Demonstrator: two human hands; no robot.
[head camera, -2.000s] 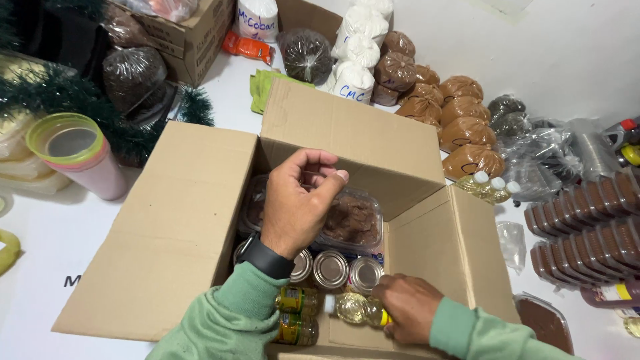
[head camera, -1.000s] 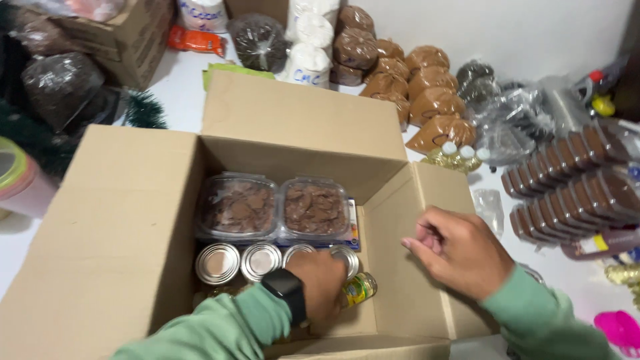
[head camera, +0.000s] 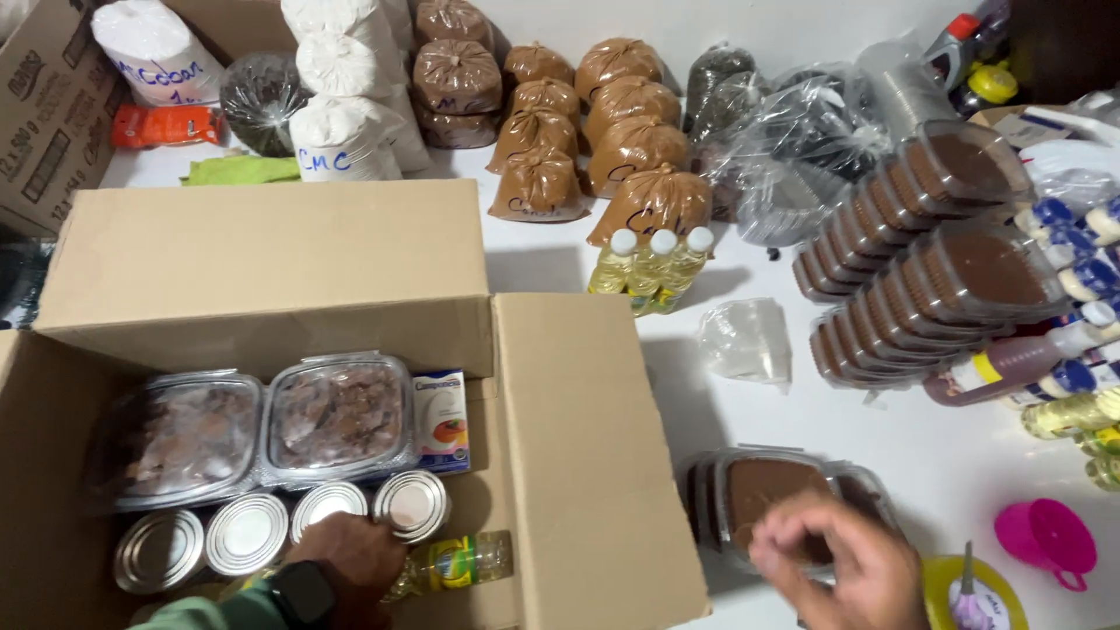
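My left hand (head camera: 350, 556), with a black watch at the wrist, reaches down into an open cardboard box (head camera: 577, 420). It is beside a small clear bottle of yellow liquid (head camera: 459, 560) lying on its side and the metal cans (head camera: 247, 534) standing in a row; its fingertips are hidden, so its hold is unclear. Behind the cans sit two clear clamshell containers of brown pieces (head camera: 339, 411) and a carton (head camera: 444, 420). My right hand (head camera: 831, 560) is outside the box, fingers curled and apart, holding nothing visible, over plastic containers with a brown filling (head camera: 774, 494).
Three upright bottles of yellow liquid (head camera: 647, 271) stand behind the box. Bags of brown powder (head camera: 652, 210) and white bags (head camera: 341, 140) line the back. Stacked brown-filled containers (head camera: 936, 306) are at right, near a pink cup (head camera: 1046, 542) and a tape roll (head camera: 971, 599).
My right hand has moved from over the box's right side to the containers on the table outside it. My left hand remains low in the box. The view has shifted right.
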